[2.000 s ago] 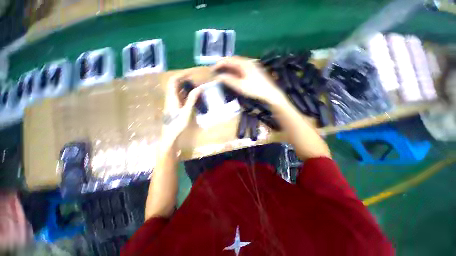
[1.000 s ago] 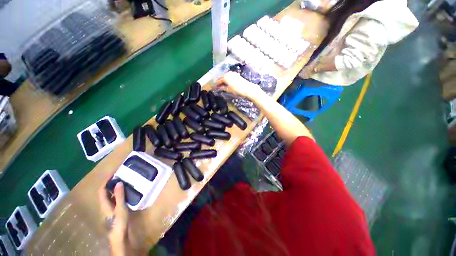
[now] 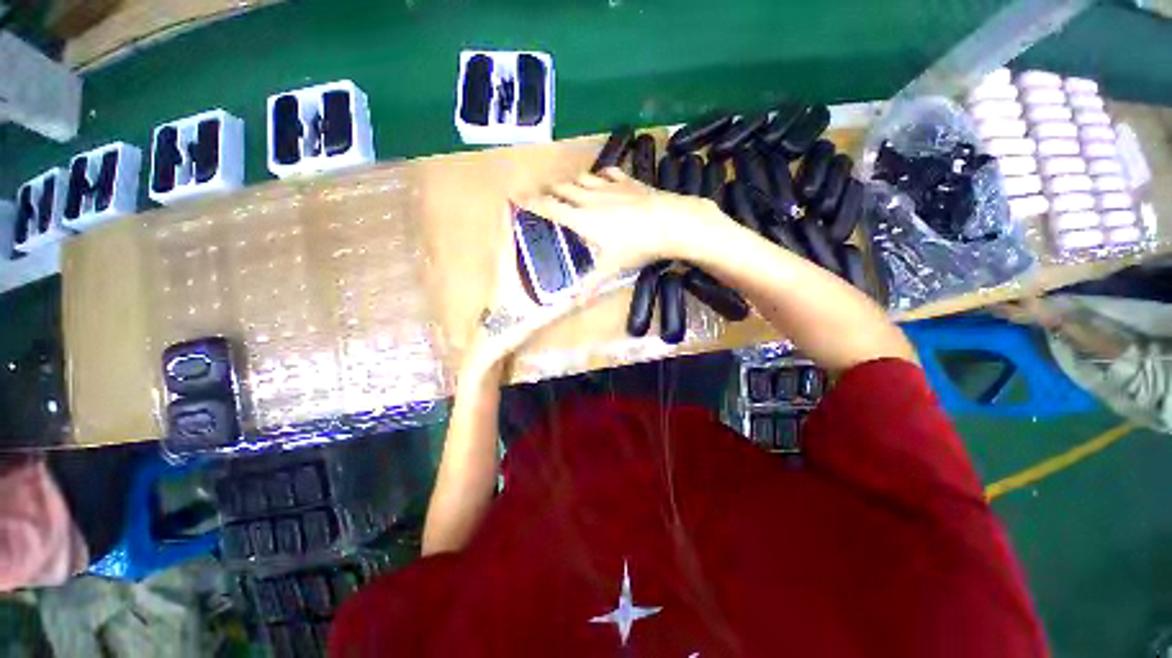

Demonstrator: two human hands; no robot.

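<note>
A white packing insert (image 3: 550,257) with black oblong units in it is held tilted between my two hands, near the middle of the bench. My left hand (image 3: 504,309) holds it from the left and below. My right hand (image 3: 604,212) lies over its top right side; the fingertips are partly blurred, and whether they hold a small piece cannot be told. A loose pile of black oblong units (image 3: 771,180) lies right of my hands. A clear plastic bag (image 3: 958,257) with small black pieces (image 3: 945,186) lies right of the pile.
Filled white inserts (image 3: 505,97) stand in a row on the green surface beyond the bench. A clear blister tray (image 3: 309,283) at left holds two wide black units (image 3: 197,369). Pale pink-white pieces (image 3: 1073,161) lie far right. Blue stools (image 3: 996,373) and stacked filled trays (image 3: 276,508) are below.
The view has swung back left. My right hand has moved from near the plastic bag to the insert. The insert, earlier resting near the pile in my left hand, is now tilted between both hands.
</note>
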